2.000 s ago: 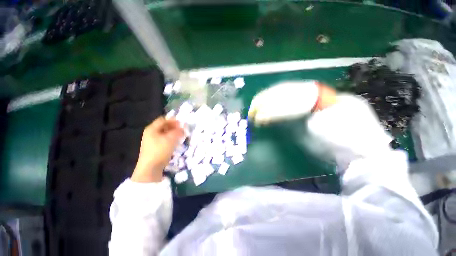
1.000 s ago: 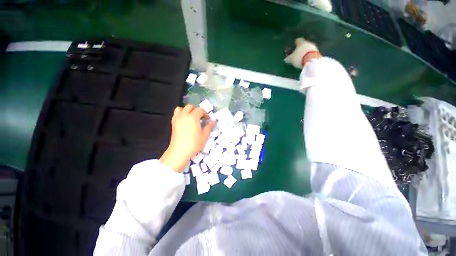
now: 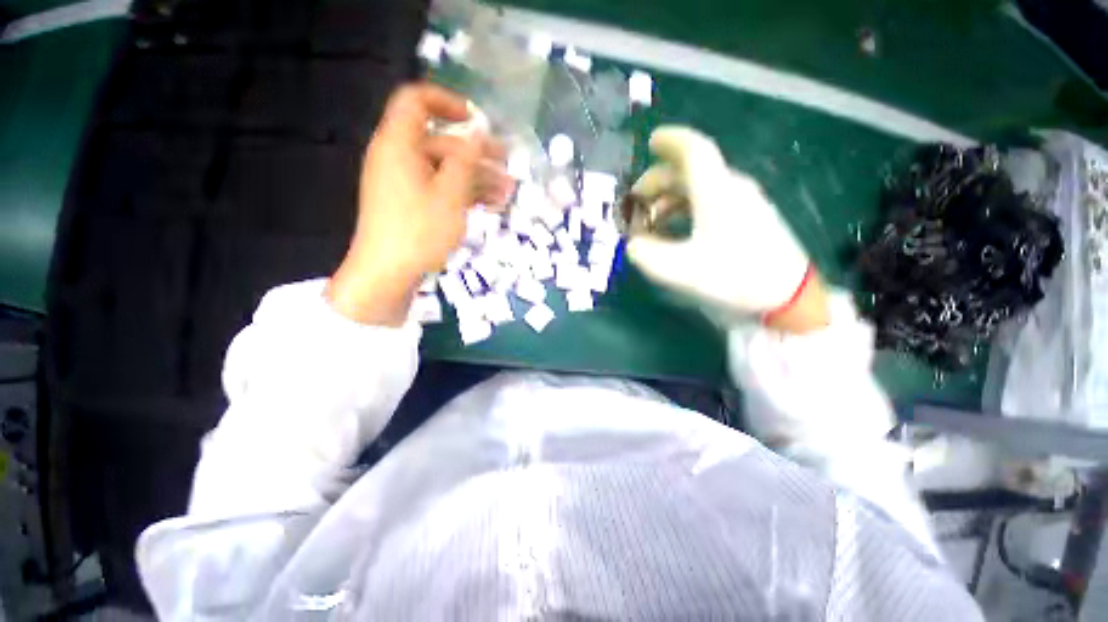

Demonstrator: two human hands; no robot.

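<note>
My left hand (image 3: 419,188), bare, is over the upper left of the loose pile of white pads (image 3: 535,261). Its thumb and fingers are closed on a white pad (image 3: 468,119). My right hand (image 3: 717,231), in a cream knit glove with a red cuff edge, is just right of the pile. Its thumb and fingers curl around a small round metal part (image 3: 657,211), brownish and blurred. Clear plates (image 3: 589,116) lie behind the pile, partly overlapping each other.
A black compartment tray (image 3: 231,231) lies left of the pads. A dark heap of binder clips (image 3: 960,255) is at the right, beside a white-covered surface (image 3: 1057,328). A white strip (image 3: 753,79) edges the green bench. One small part (image 3: 866,41) is on the green belt.
My right hand has come back from the belt to beside the pads, with the round metal part in it. My left hand has lifted a white pad. The camera view has shifted.
</note>
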